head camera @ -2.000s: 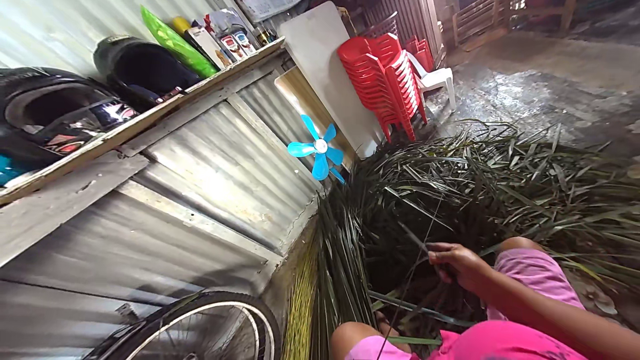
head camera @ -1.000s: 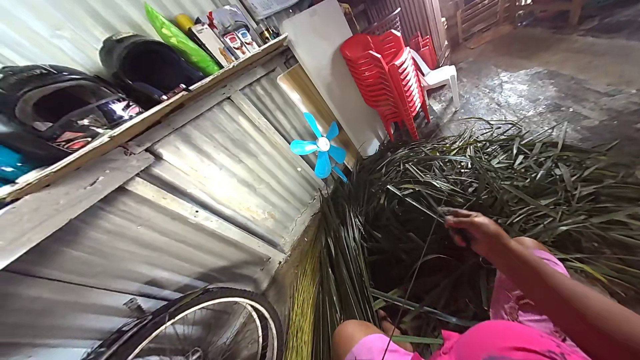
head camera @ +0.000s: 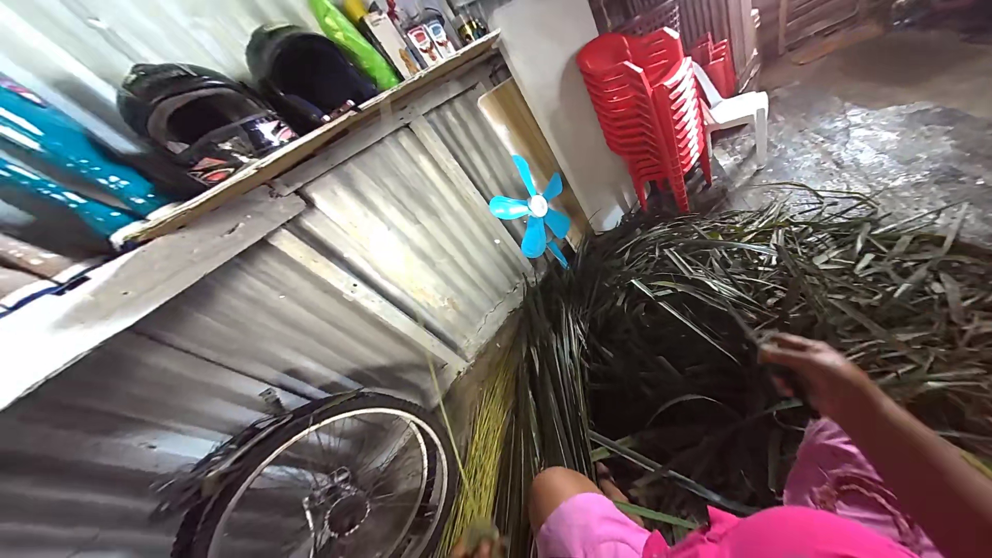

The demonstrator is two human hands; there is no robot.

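Observation:
My right hand (head camera: 814,372) is closed around the dark handle of a knife, its thin blade (head camera: 744,324) pointing up and left over the heap of long green leaf strips (head camera: 697,271). At the bottom edge, my left hand (head camera: 479,542) is partly cut off by the frame; its fingers are around the end of a thin yellow-green leaf rib (head camera: 446,403) that rises up and left from it. Below and beside that hand lies a bundle of yellow-green ribs (head camera: 484,442), next to long dark leaves (head camera: 554,372) along the wall.
A bicycle wheel (head camera: 325,411) leans by the corrugated metal wall (head camera: 387,240) at lower left. A blue fan (head camera: 537,205) stands near the wall's end. Helmets (head camera: 201,116) sit on the ledge above. Stacked red plastic chairs (head camera: 651,108) and a white chair (head camera: 736,108) stand behind the leaves.
My left hand has come into view at the bottom with a thin rib. My right hand still holds the knife. The view has turned somewhat to the left.

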